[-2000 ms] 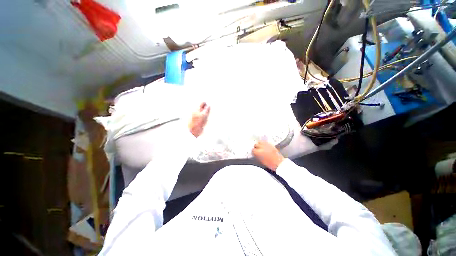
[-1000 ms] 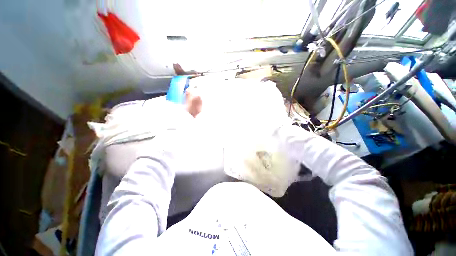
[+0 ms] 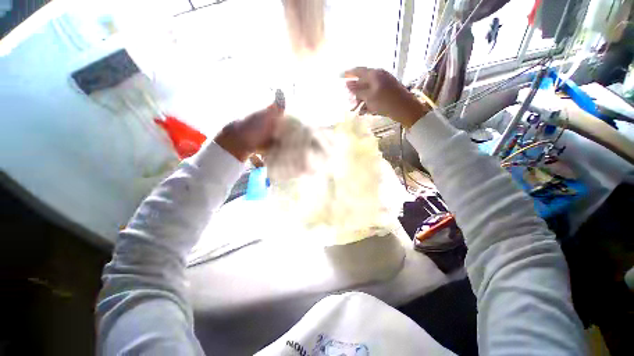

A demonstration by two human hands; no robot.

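A white garment piece (image 3: 340,184) hangs raised over the padded ironing table (image 3: 229,281), overexposed against the window. My left hand (image 3: 261,130) is at its upper left, fingers closed on the cloth. My right hand (image 3: 379,92) is raised at its upper right, fingers bent with the cloth's edge seemingly between them; glare hides the contact. The steam iron (image 3: 436,229) with its orange-brown handle rests on the dark iron rest (image 3: 452,257) at the table's right end.
A blue strip (image 3: 256,183) is at the table's back left. A red cloth (image 3: 181,135) hangs on the left wall. Hoses and cables run down on the right. Metal parts lie on a blue surface (image 3: 556,191) at the right. Bright windows stand behind.
Both hands have risen from the table with the white piece, which now hangs in front of the window. The view has tilted up, and the iron shows again.
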